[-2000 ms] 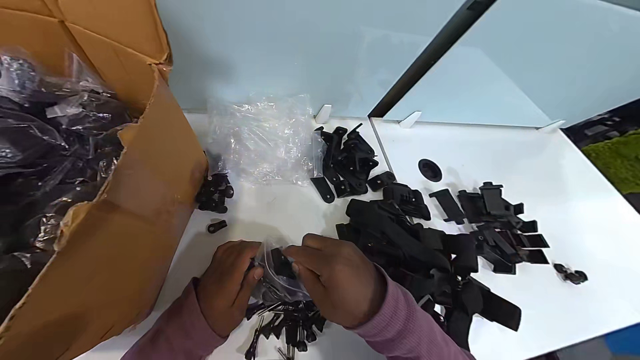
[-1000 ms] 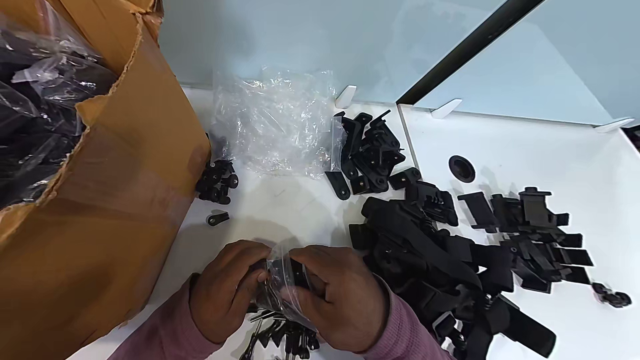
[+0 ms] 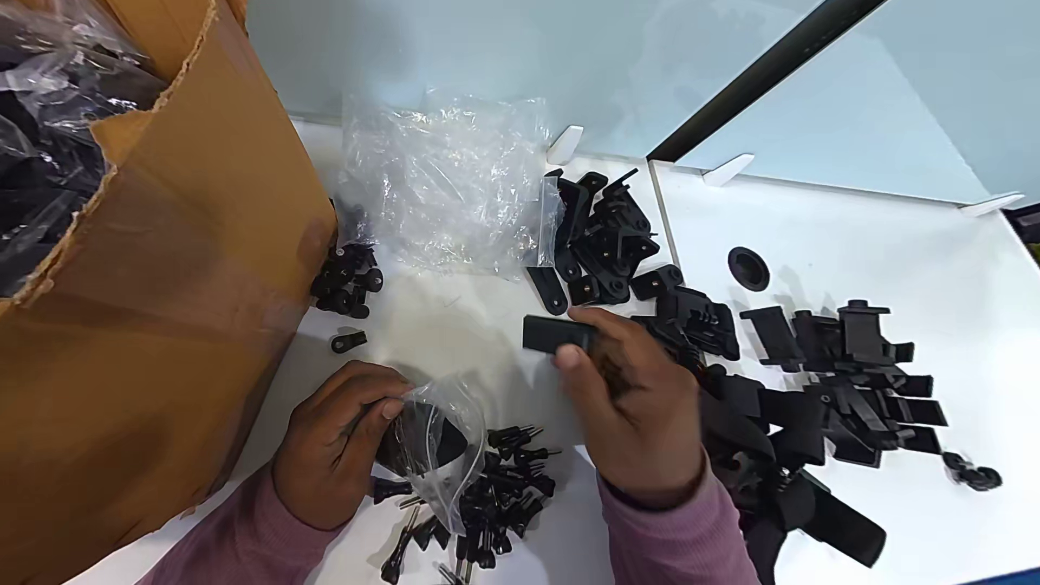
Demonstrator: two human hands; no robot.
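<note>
My left hand [image 3: 337,447] holds a clear zip bag [image 3: 443,479] with black parts inside, above a heap of black thumbscrews [image 3: 508,496]. Between the thumb and fingers of my right hand [image 3: 638,406] is a flat black rectangular plastic piece [image 3: 554,334], apart from the bag. Beyond the right hand lie black plastic mount arms [image 3: 609,236]. Black straps [image 3: 829,516] spread to its right, partly hidden by that hand. A small black plastic link [image 3: 348,341] rests above the left hand.
An open cardboard box [image 3: 195,309] of bagged black parts stands at left. Empty clear bags [image 3: 447,187] lie against the glass partition [image 3: 520,57]. Small black joints [image 3: 348,280] sit beside the box. Black phone clamps [image 3: 861,333], a round black disc [image 3: 748,269] and small black parts [image 3: 971,471] lie at right.
My right hand has left the bag and moved right, now with the flat black piece in its fingers. The left hand still holds the bag.
</note>
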